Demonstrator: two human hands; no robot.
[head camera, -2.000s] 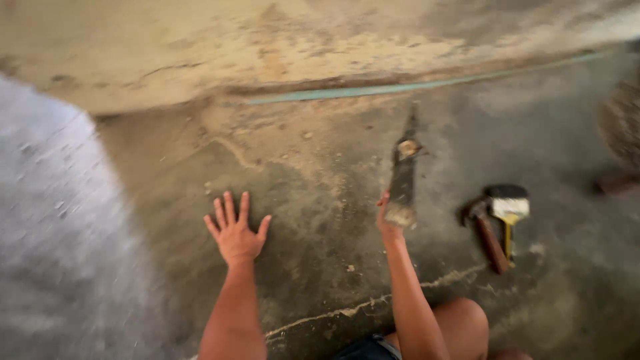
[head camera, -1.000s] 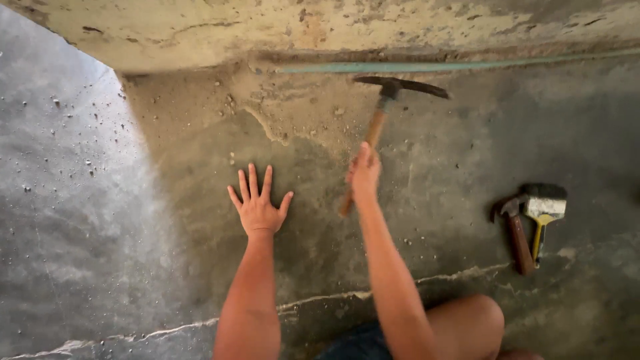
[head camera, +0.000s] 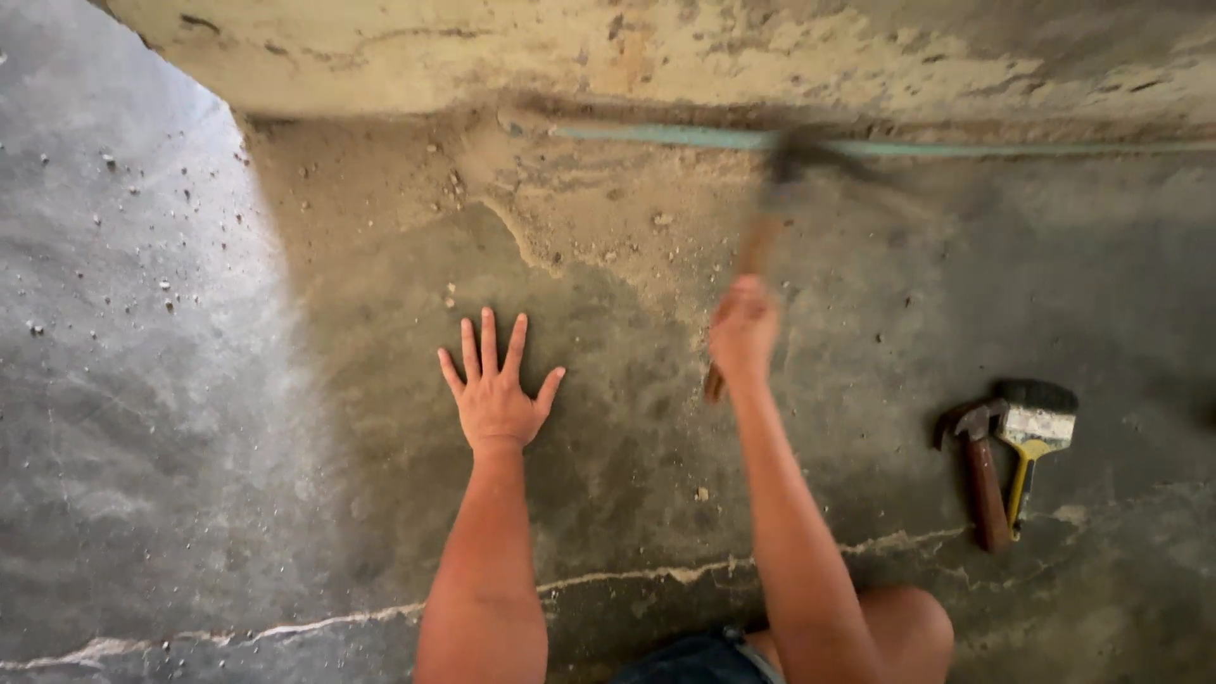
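My left hand (head camera: 499, 404) lies palm down on the concrete floor (head camera: 608, 446), fingers spread, holding nothing. My right hand (head camera: 745, 328) is closed around the wooden handle of a small pick (head camera: 760, 237). Its dark metal head is motion-blurred and overlaps the green strip (head camera: 684, 136) at the foot of the wall; whether it touches is not clear. Sandy dirt and crumbs (head camera: 589, 209) cover the floor left of the pick head.
A claw hammer (head camera: 985, 484) and a wide paintbrush (head camera: 1038, 427) with a yellow handle lie side by side on the right. A stained wall (head camera: 399, 57) runs along the top. A crack (head camera: 646, 575) crosses the floor near my knee.
My right hand has swung the pick, whose head was higher-contrast and crosswise a second ago and is now blurred. My left hand stays flat on the floor. The view has shifted somewhat.
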